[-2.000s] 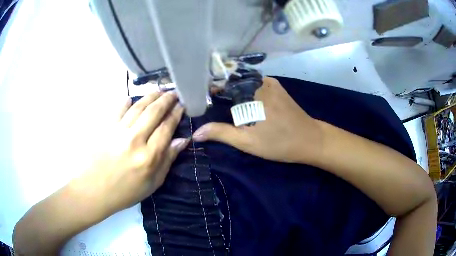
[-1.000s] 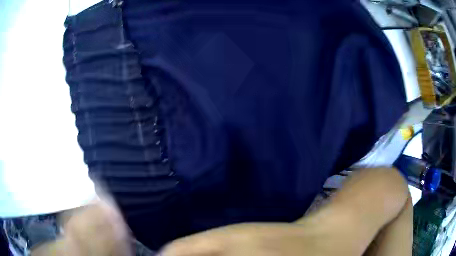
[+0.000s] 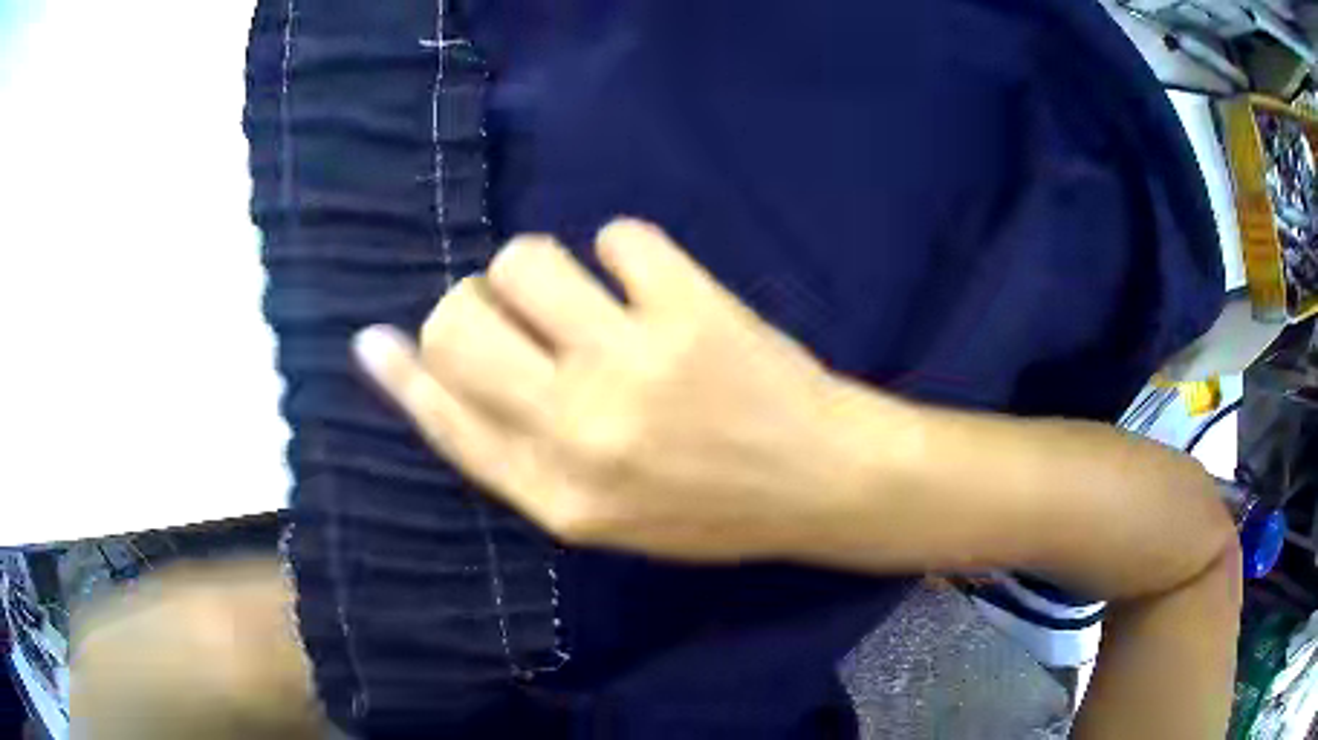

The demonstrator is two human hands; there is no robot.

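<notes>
The dark ribbed waistband (image 3: pixel 369 275) runs down the left of the view, with pale stitch rows along it. The smooth navy cloth (image 3: pixel 752 145) joins its right side and spreads wide. My right hand (image 3: pixel 622 390) lies over the waistband and cloth, fingers curled and thumb pointing up-left; its fingertips are hidden, so any grip is unclear. My left hand (image 3: pixel 195 651) is a blur at the bottom left beside the waistband's lower part, cut off by the bottom edge, its fingers not distinguishable.
The glaring white table (image 3: pixel 130 318) is at the left. A yellow-edged tray (image 3: pixel 1260 217) of small metal parts stands at the upper right. A blue round object (image 3: pixel 1262 542) and a small yellow object (image 3: pixel 1200 393) are at the right. The sewing machine head is out of view.
The machine head has left view since the oldest frame. Since the middle frame, my right hand has moved up onto the waistband, and the cloth appears shifted slightly right.
</notes>
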